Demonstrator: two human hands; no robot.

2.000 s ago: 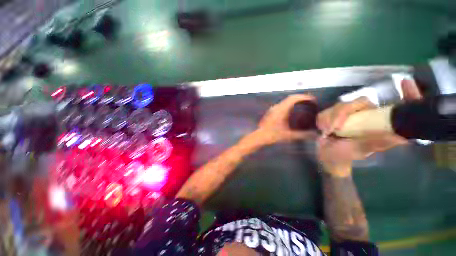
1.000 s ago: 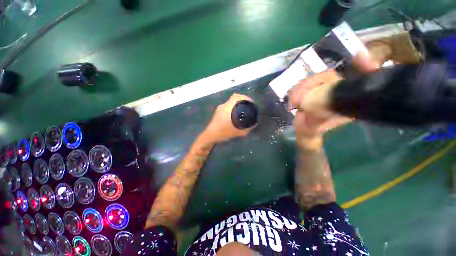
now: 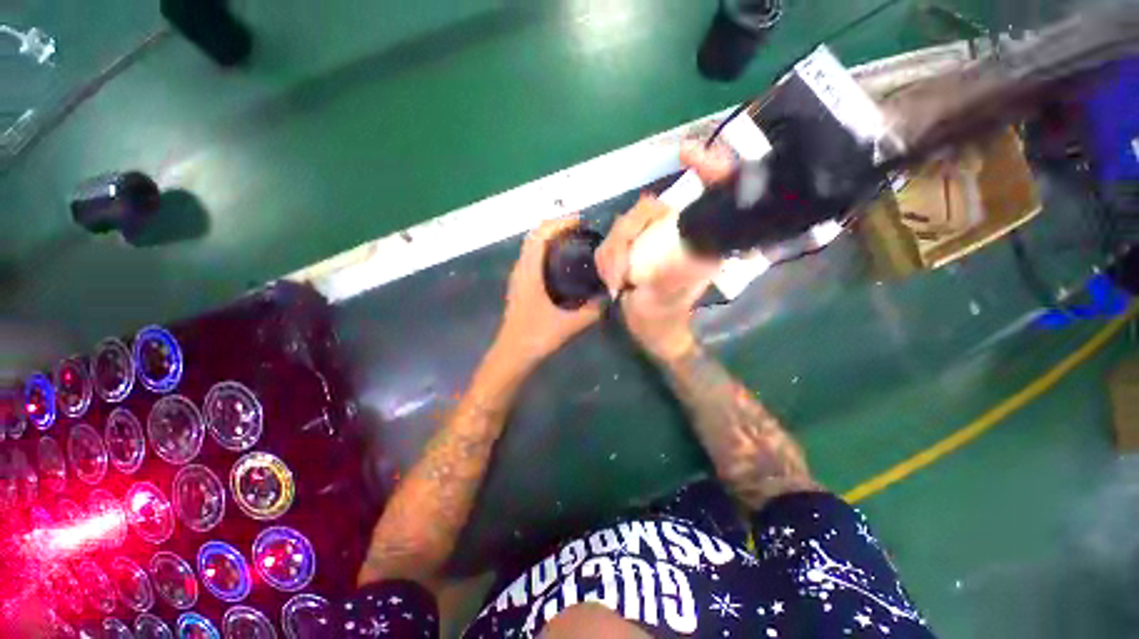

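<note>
A black cylindrical unit [image 3: 575, 266] stands in my left hand [image 3: 525, 303], its dark round end facing up. My left hand is closed around its left side. My right hand [image 3: 656, 268] is closed on the pale section of a power screwdriver [image 3: 787, 181], whose long black body rises to the upper right, large and blurred. The right fingers are at the right edge of the unit. The driver's tip is hidden or too blurred to tell. The white and black screw feeder [image 3: 839, 94] is partly hidden behind the driver.
Rows of round clear-rimmed units [image 3: 234, 416], some lit blue, yellow or red, sit on a dark tray [image 3: 319, 412] at left. A white rail [image 3: 462, 237] runs behind my hands. Black units [image 3: 116, 204] lie beyond it. An open carton [image 3: 968, 206] is at right.
My right hand and the driver have moved left, from beside the feeder to the unit. My left hand with the unit has shifted slightly left and up in view. Red light now washes over the tray.
</note>
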